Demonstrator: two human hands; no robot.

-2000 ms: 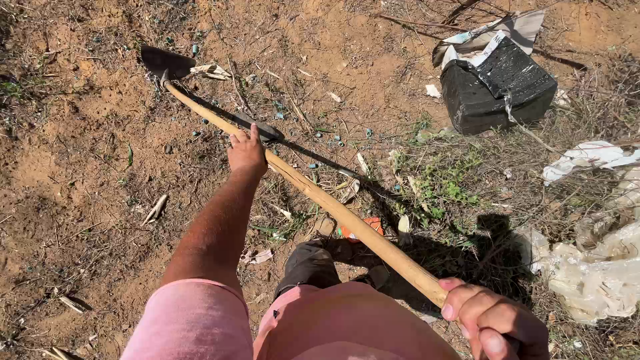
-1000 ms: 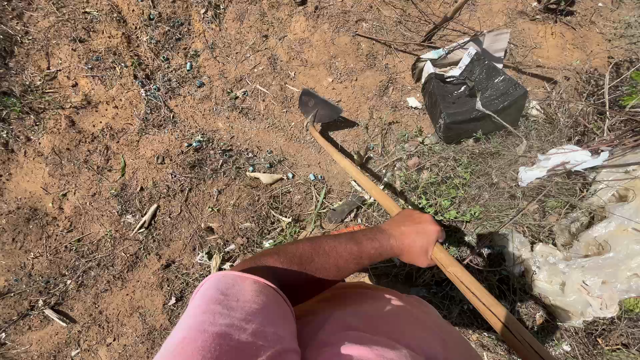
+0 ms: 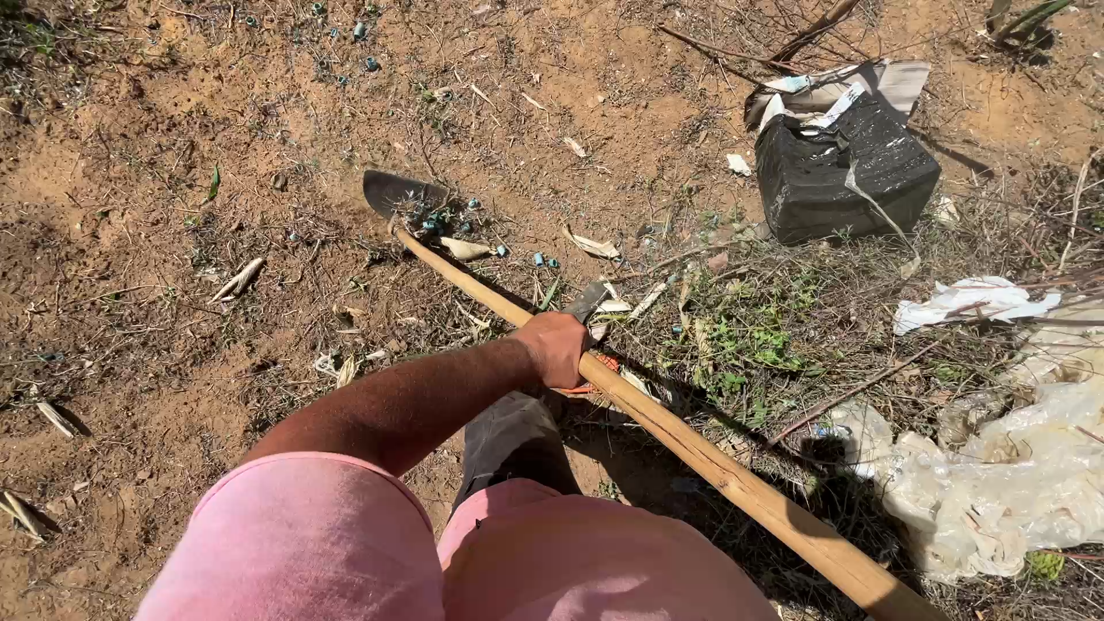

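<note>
My left hand (image 3: 559, 348) is wrapped around the wooden handle of a hoe (image 3: 699, 444), near the middle of the view. The handle slants from the lower right up to the dark metal blade (image 3: 397, 194), which rests on the soil at the upper left of centre. Against the blade lies a small heap of dry weeds and blue-green bits (image 3: 442, 220). A dry husk (image 3: 466, 249) lies just below that heap. My right hand is outside the view; the lower end of the handle runs off the bottom edge.
A black plastic-wrapped block (image 3: 845, 172) sits at the upper right beside torn cardboard (image 3: 897, 82). Crumpled clear plastic sheeting (image 3: 1000, 474) and a white scrap (image 3: 975, 304) lie at the right. Green weeds (image 3: 759, 345) grow beyond the handle. My trouser leg (image 3: 516, 440) shows below my hand.
Two seconds ago my right hand showed on the handle at the lower right; it has left the view. Since one second ago, the blade has shifted left and the weeds and blue-green bits are gathered against it.
</note>
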